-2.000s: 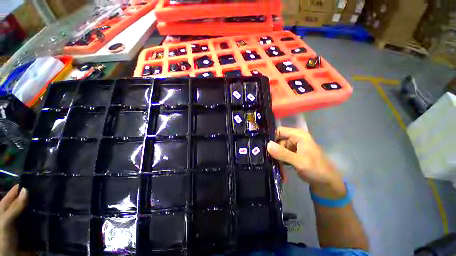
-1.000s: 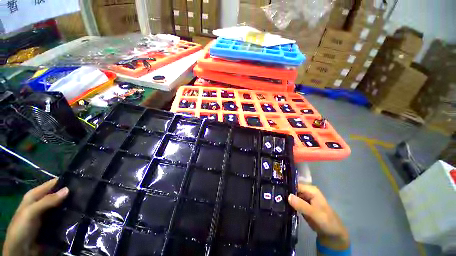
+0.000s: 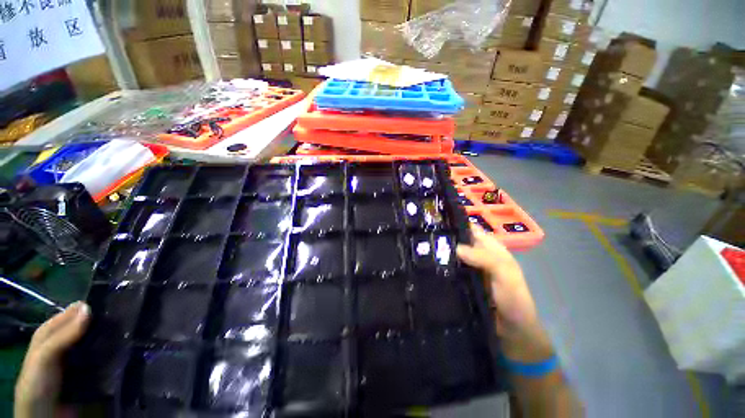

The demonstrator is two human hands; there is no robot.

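A large shiny black blister tray (image 3: 318, 306) fills the lower middle, its pockets facing me. Small black modules (image 3: 421, 212) with white marks sit in the pockets at its upper right; one shows gold. The other pockets in view look empty. My left hand (image 3: 51, 359) grips the tray's left edge, thumb on the rim. My right hand (image 3: 502, 286), with a blue wristband, grips its right edge. Most fingers of both hands are hidden behind the tray. A red-orange component tray (image 3: 523, 224) with dark parts lies behind the black tray and is partly covered by it.
Stacked red-orange trays (image 3: 372, 135) with a blue tray (image 3: 388, 98) on top stand beyond. At left are a black fan (image 3: 53, 224), a blue bin (image 3: 49, 167) and a white board (image 3: 253, 135). Cartons (image 3: 510, 90) line the back. A white box (image 3: 702, 298) stands at right.
The view has lifted, showing more cartons. The black tray moved up in the picture since one second ago and now covers more of the red-orange component tray. Both hands still hold it.
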